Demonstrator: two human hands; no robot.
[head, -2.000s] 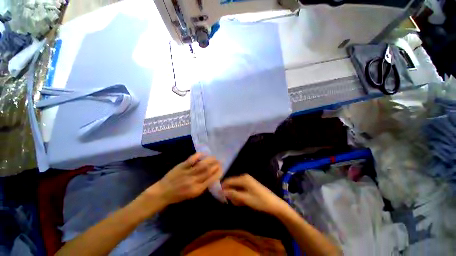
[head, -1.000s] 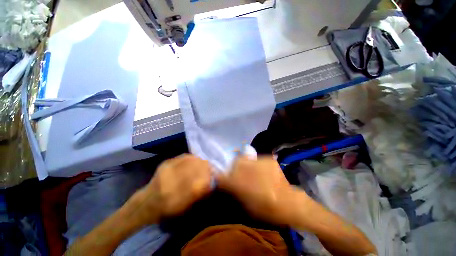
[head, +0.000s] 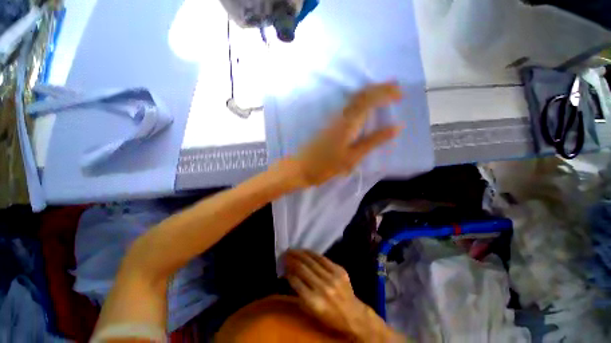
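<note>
A light blue cut panel (head: 402, 87) lies under the sewing machine head (head: 258, 10) and hangs over the table's front edge. My left hand (head: 342, 137) lies on the panel right of and below the needle area, fingers spread and slightly blurred, not gripping it. My right hand (head: 315, 278) pinches the panel's lower hanging end near my lap. The needle area is washed out by bright lamp light, so the stitching there cannot be seen.
Larger blue sheets (head: 120, 60) with looped strips (head: 144, 117) lie at left. Black-handled scissors (head: 563, 127) rest on a grey cloth at right. A blue-rimmed basket (head: 429, 231) of whitish cloth stands right of the lap. The ruler band (head: 224, 161) runs along the table edge.
Both hands were together at the panel's lower end. My left hand has moved up onto the panel with fingers spread; my right hand stays at the low end. The view has shifted closer.
</note>
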